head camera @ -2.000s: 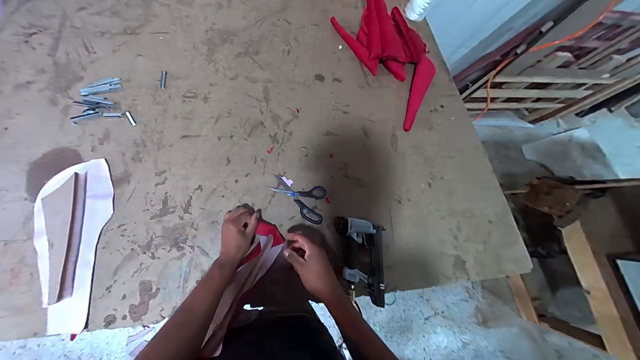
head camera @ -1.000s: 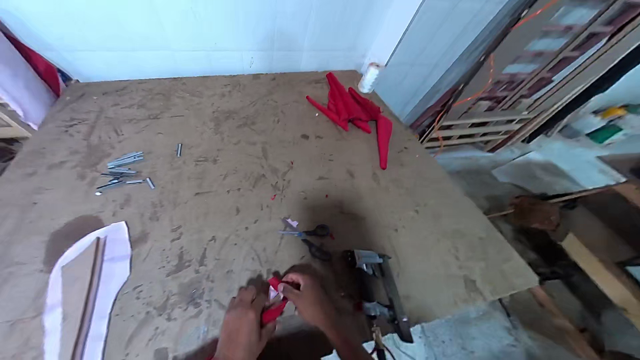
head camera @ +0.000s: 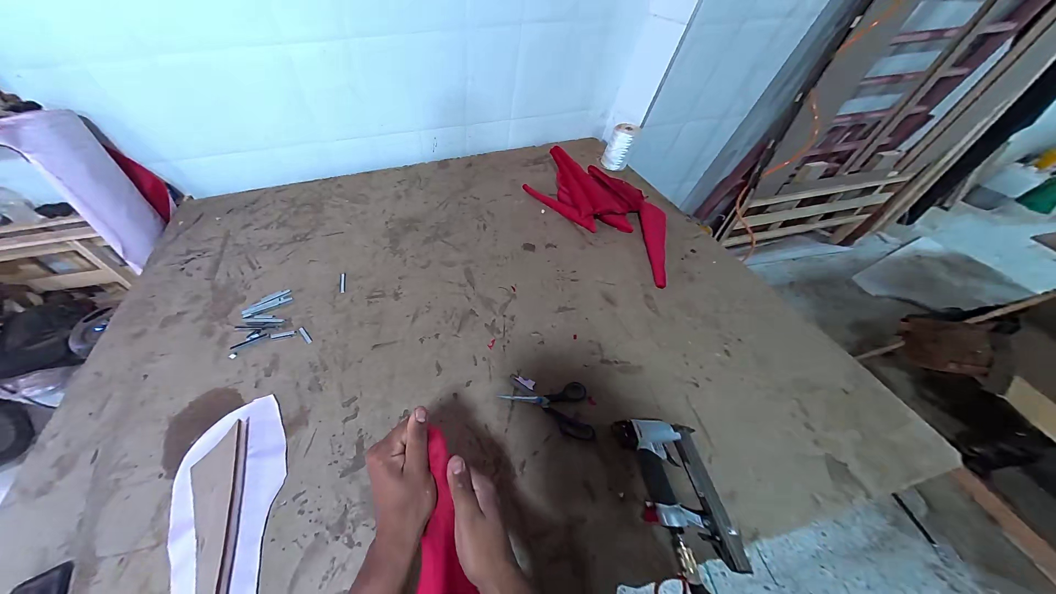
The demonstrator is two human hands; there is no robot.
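Observation:
Near the bottom middle of the head view, my left hand [head camera: 402,472] grips the left edge and tip of a narrow red fabric-covered piece [head camera: 440,511]. My right hand [head camera: 478,528] lies against its right side, thumb up, palm pressed to the cloth. To the right of my hands lie scissors [head camera: 554,401] with black handles, blades apart, and a pneumatic stapler [head camera: 681,487] with its hose fitting toward me. At the left is a white fabric shape [head camera: 271,462] with a tapered board [head camera: 216,499] on it.
A pile of staple strips [head camera: 264,322] lies on the worktable [head camera: 412,272] at the left. Red fabric pieces [head camera: 598,198] and a white thread spool [head camera: 619,147] are near the far right corner by the wall. A dark object [head camera: 51,579] sits at the lower left corner.
My hands have gone from working at a folded end of the red piece to holding it lengthwise between them. The view has tilted up toward the wall.

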